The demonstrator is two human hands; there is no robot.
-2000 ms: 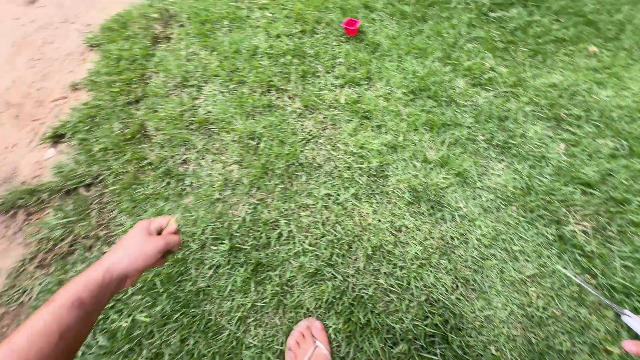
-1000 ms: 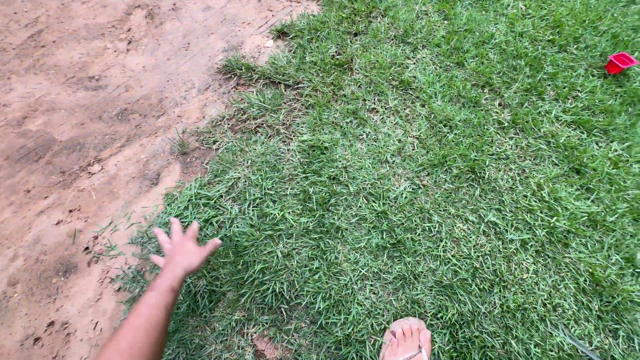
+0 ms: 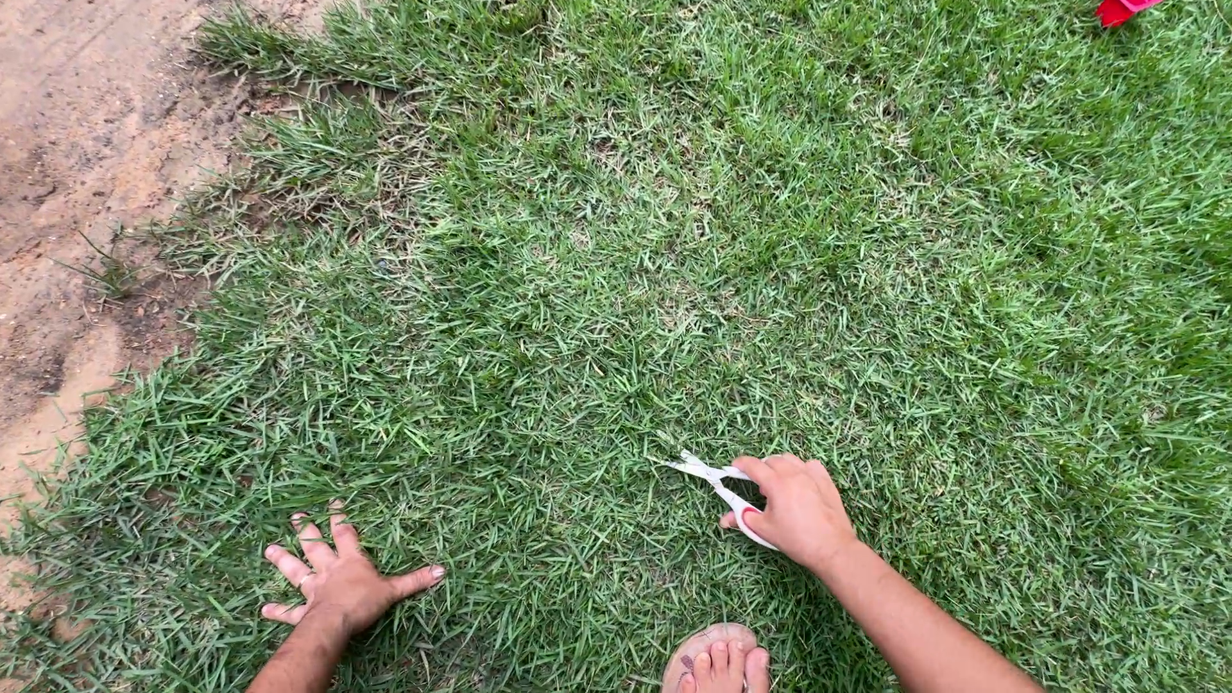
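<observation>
My right hand (image 3: 797, 508) grips a pair of white-handled scissors (image 3: 724, 489), red on the inside of a handle loop. Their blades are parted and point left, low over the grass (image 3: 597, 385). At the lower left, my left hand (image 3: 346, 585) rests with its fingers spread on the grass and holds nothing. Blades of grass cover some of its fingertips.
My foot in a sandal (image 3: 717, 662) is at the bottom edge, between the two hands. Bare sandy soil (image 3: 87, 173) borders the grass along the left. Part of a red plastic container (image 3: 1121, 12) shows at the top right.
My right hand with the scissors has come into view from the right. My left hand, closed two seconds ago and spread in the air one second ago, is now down on the grass.
</observation>
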